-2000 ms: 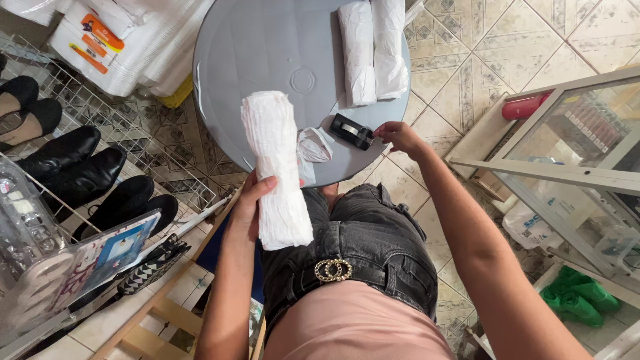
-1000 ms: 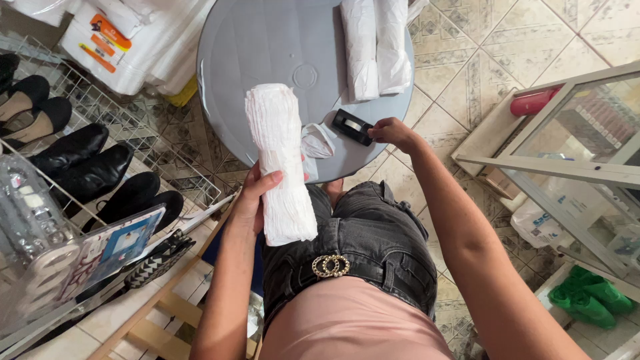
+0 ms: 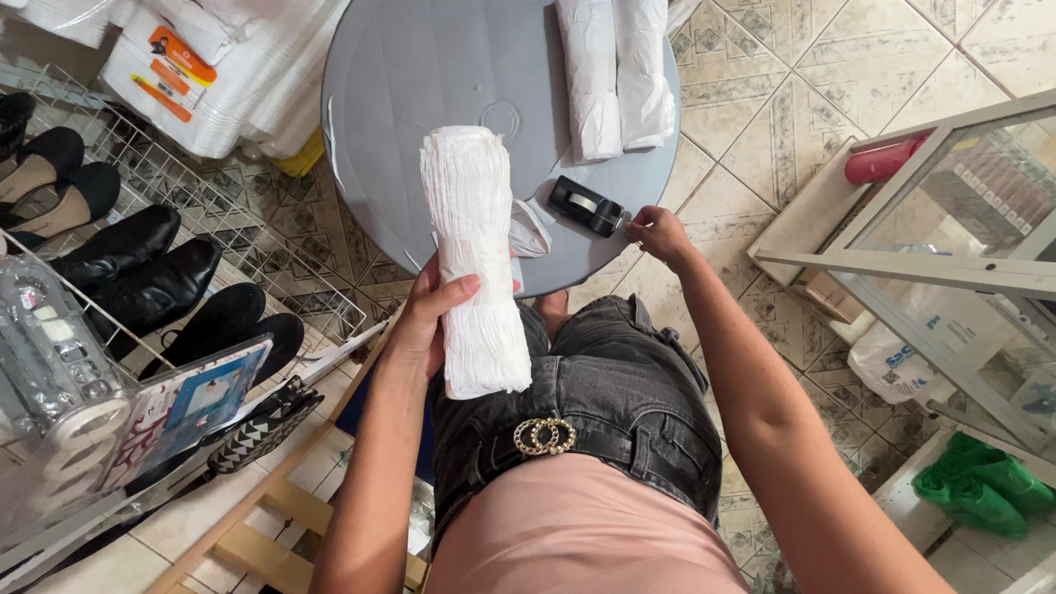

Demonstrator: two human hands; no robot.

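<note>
My left hand (image 3: 433, 309) grips a long folded bundle of white plastic bags (image 3: 478, 256), its thumb across the middle, over the near edge of the round gray table (image 3: 396, 165). A black tape dispenser (image 3: 584, 205) with a roll of tape lies on the table's right side. The fingertips of my right hand (image 3: 648, 231) are pinched together at its cutting end; whether they hold a bit of tape is too small to tell. Between bundle and dispenser sits a crumpled white plastic piece (image 3: 530, 229). Two more white bundles (image 3: 592, 99) (image 3: 643, 91) lie at the far right of the table.
Wire racks with black shoes (image 3: 153, 276) stand at left, below packs of white foam containers (image 3: 206, 91). A wooden slatted piece (image 3: 280, 528) is at lower left. A glass-paned cabinet (image 3: 924, 264) stands at right, near green plastic bags (image 3: 978, 487).
My right hand was on the end of the dispenser one second ago and is now slightly off to its right, at the cutting end. The left hand keeps its grip on the bundle.
</note>
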